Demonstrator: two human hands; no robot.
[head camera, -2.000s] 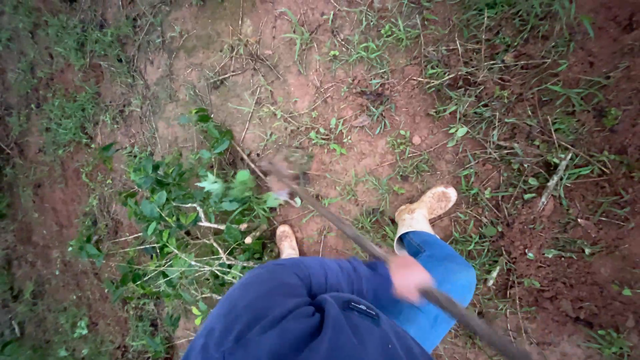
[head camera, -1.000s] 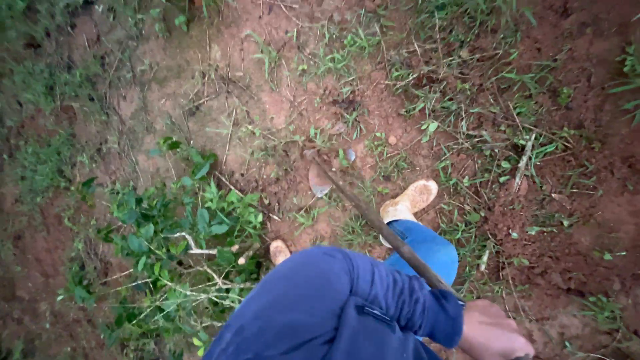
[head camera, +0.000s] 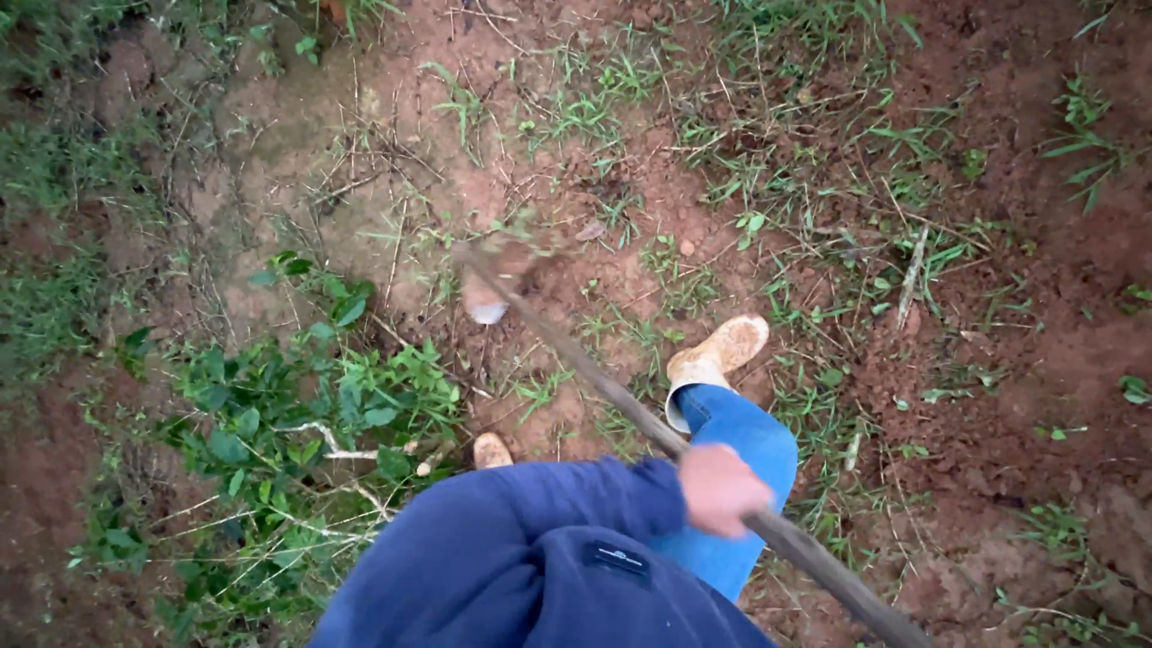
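My left hand (head camera: 724, 490), its blue sleeve crossing in front of my body, is closed around the long wooden handle of a hoe (head camera: 621, 396). The handle runs diagonally from the bottom right to the upper left. At its far end, the blurred hoe blade (head camera: 487, 301) with a pale, shiny edge is over reddish soil; whether it touches the ground I cannot tell. My right hand is outside the view. A muddy, cream-colored boot (head camera: 715, 351) is below my bent knee in blue jeans, and the toe of the other boot (head camera: 491, 451) shows left of it.
A leafy green shrub (head camera: 234, 432) with bare, pale branches lies or grows at the left, close to the left boot. Grass tufts (head camera: 801, 135) and dry stems cover parts of the soil. A short stick (head camera: 913, 277) lies at the right, beside loose, dark red earth (head camera: 972, 432).
Since a second ago, my left hand has moved up and left from the lower right, and the hoe's head has shifted left over the soil. The boots stay in about the same place.
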